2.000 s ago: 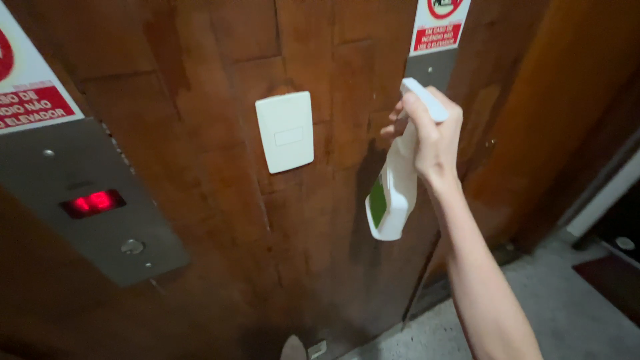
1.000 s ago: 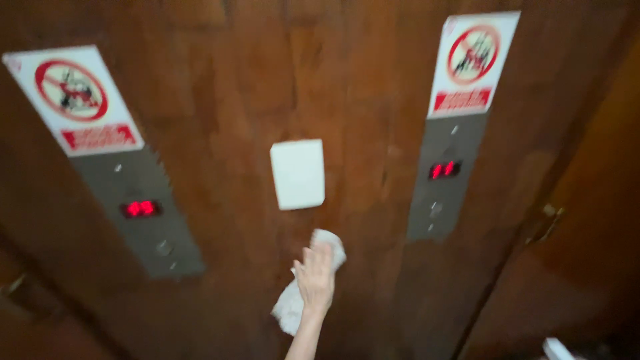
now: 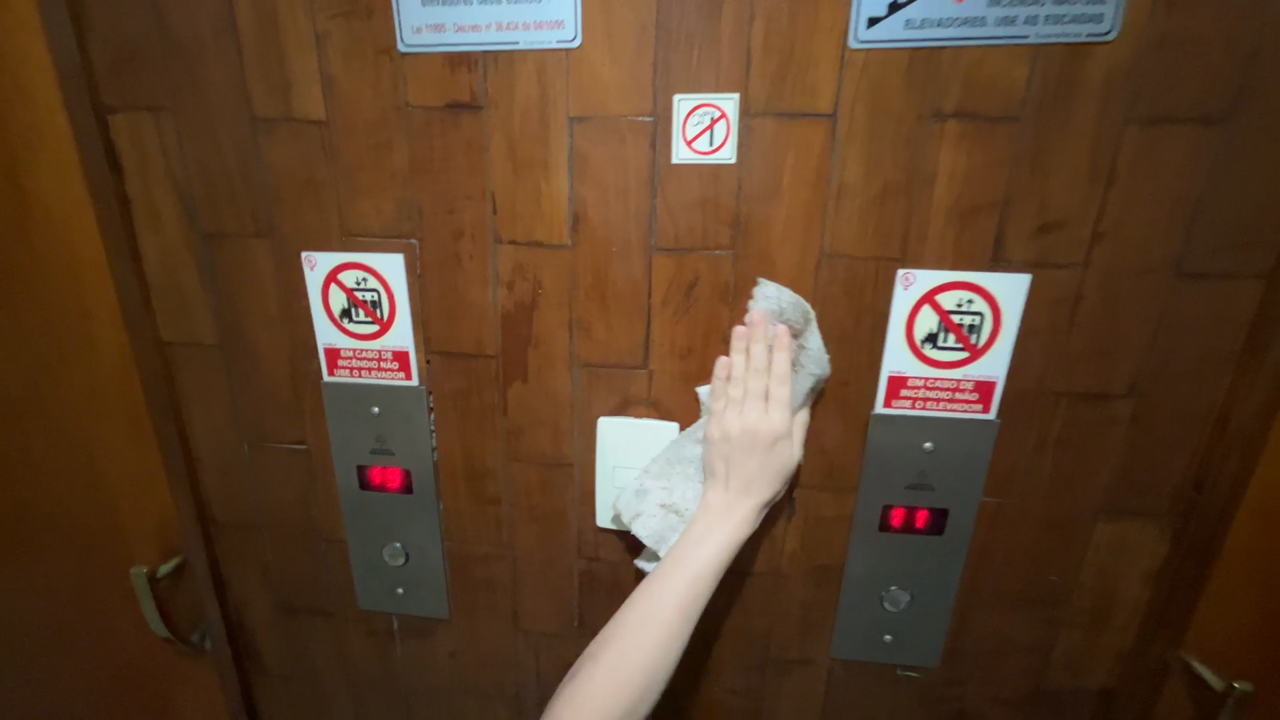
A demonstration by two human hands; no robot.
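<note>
My left hand [image 3: 752,430] lies flat with its fingers together and its back toward me, pressing a crumpled whitish cloth [image 3: 665,490] against the wood-panelled wall [image 3: 530,310]. One end of the cloth sticks out above and to the right of my fingertips; the other hangs down left of the wrist, over the right part of a white wall plate [image 3: 618,455]. My right hand is out of view.
A metal elevator call panel [image 3: 385,520] is left of the hand, another [image 3: 915,570] right, each below a red-and-white warning sign [image 3: 365,312]. A small no-smoking sign [image 3: 705,128] is above. Door handles [image 3: 155,605] show at both lower sides.
The right hand with the white spray bottle, seen two seconds ago, is out of view. My left hand and the cloth have moved up the wall, from below the wall plate to beside it.
</note>
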